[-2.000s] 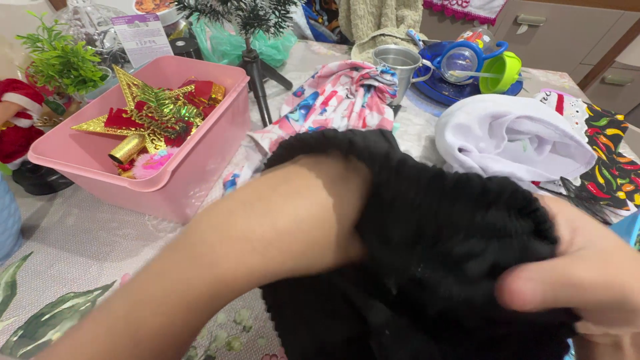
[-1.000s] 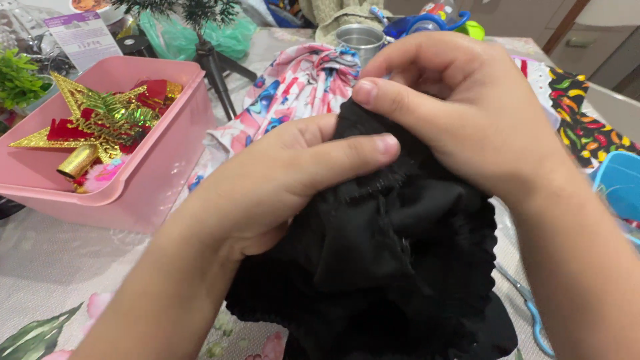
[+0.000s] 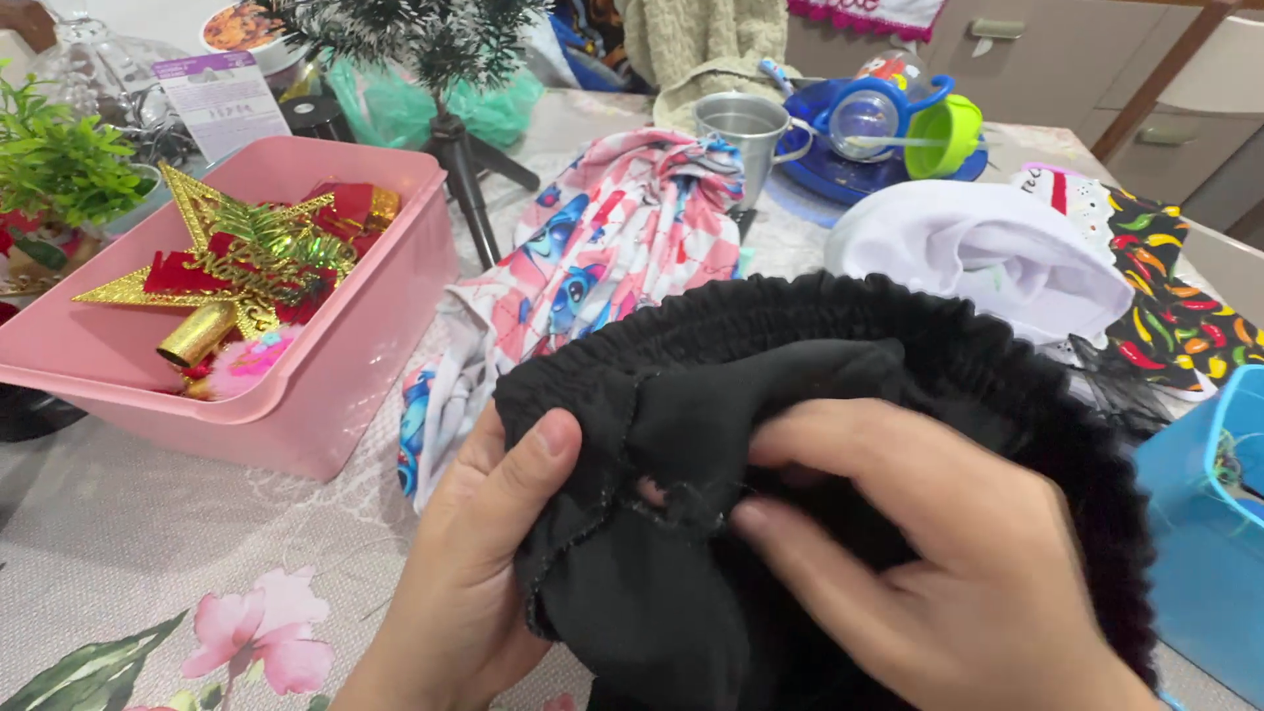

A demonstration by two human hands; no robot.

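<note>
A black fabric garment with a gathered elastic edge point(image 3: 790, 316) fills the lower middle of the head view. Stitched seams show on its lining, with a small hole between them where a bit of skin is visible. My left hand point(image 3: 494, 543) grips the cloth at its left edge, thumb on top. On the right, my right hand point(image 3: 918, 543) pinches the lining beside the hole between thumb and fingers. Behind the garment lie a pink and blue printed cloth point(image 3: 612, 237) and a white cloth point(image 3: 968, 247).
At left stands a pink plastic bin point(image 3: 336, 385) of Christmas ornaments, near a small artificial tree point(image 3: 444, 49). A metal mug point(image 3: 750, 128) and blue plate point(image 3: 829, 178) are at the back. A blue container point(image 3: 1195, 553) and chili-print cloth point(image 3: 1155, 326) are at right.
My right hand has moved from the garment's upper edge down to the lining by the hole. The garment is now spread wider, its gathered edge facing up.
</note>
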